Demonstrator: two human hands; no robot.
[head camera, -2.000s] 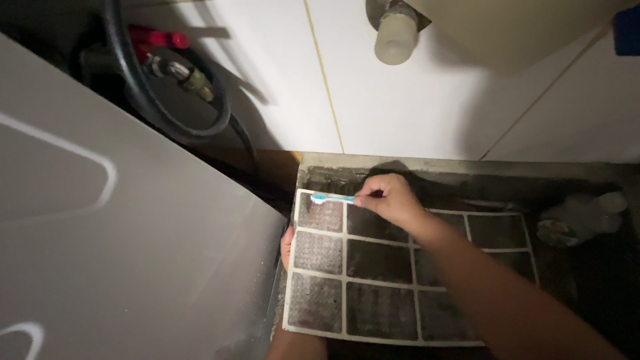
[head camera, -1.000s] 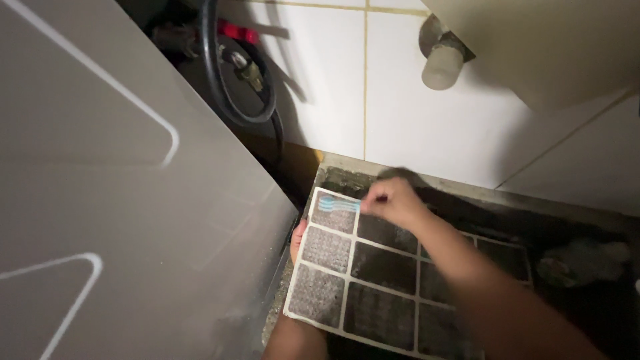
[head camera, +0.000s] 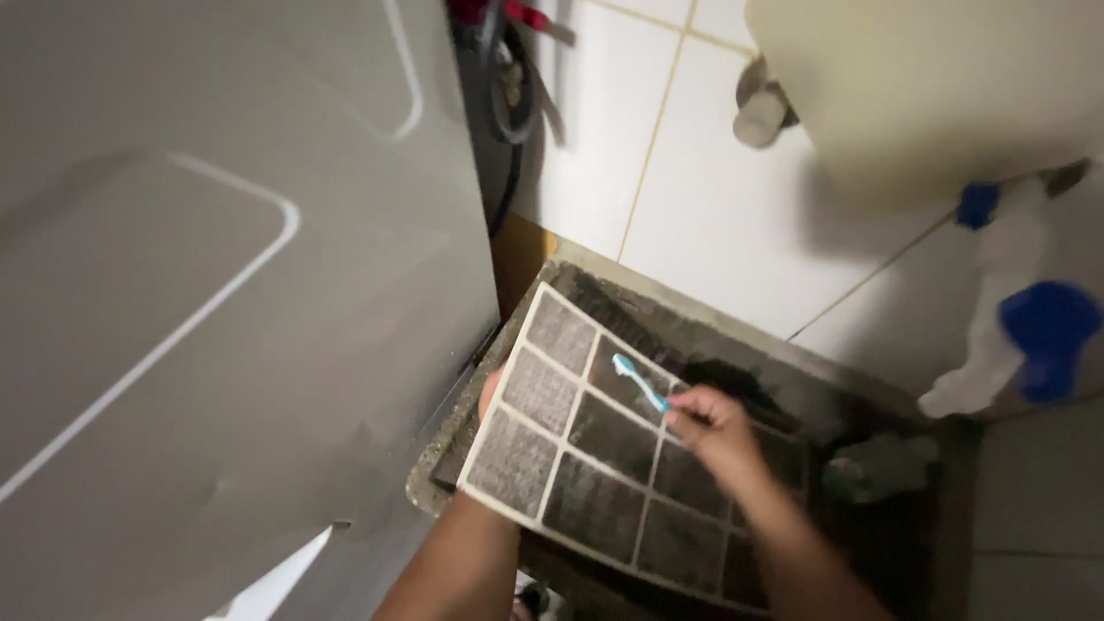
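Observation:
My right hand (head camera: 711, 423) grips a light blue toothbrush (head camera: 640, 382) by its handle. The white bristle head lies over a dark mesh panel in the top row of an air filter (head camera: 599, 438) with a white plastic grid frame. My left hand (head camera: 492, 392) is at the filter's left edge, mostly hidden behind it, with the forearm passing below the frame. The panels at the left end look lighter grey than the darker ones toward the right. The filter is tilted above a rough concrete basin (head camera: 431, 470).
A grey metal appliance side (head camera: 233, 302) fills the left. Behind are a black hose (head camera: 509, 129), a white tiled wall (head camera: 716, 207) and a pipe fitting (head camera: 761, 119). A clear plastic bottle (head camera: 880, 468) lies at right, near a white and blue spray bottle (head camera: 992, 302).
The toothbrush has moved from the filter's top left corner panel to the neighbouring panel on the right. The view has turned, so the filter now appears more slanted.

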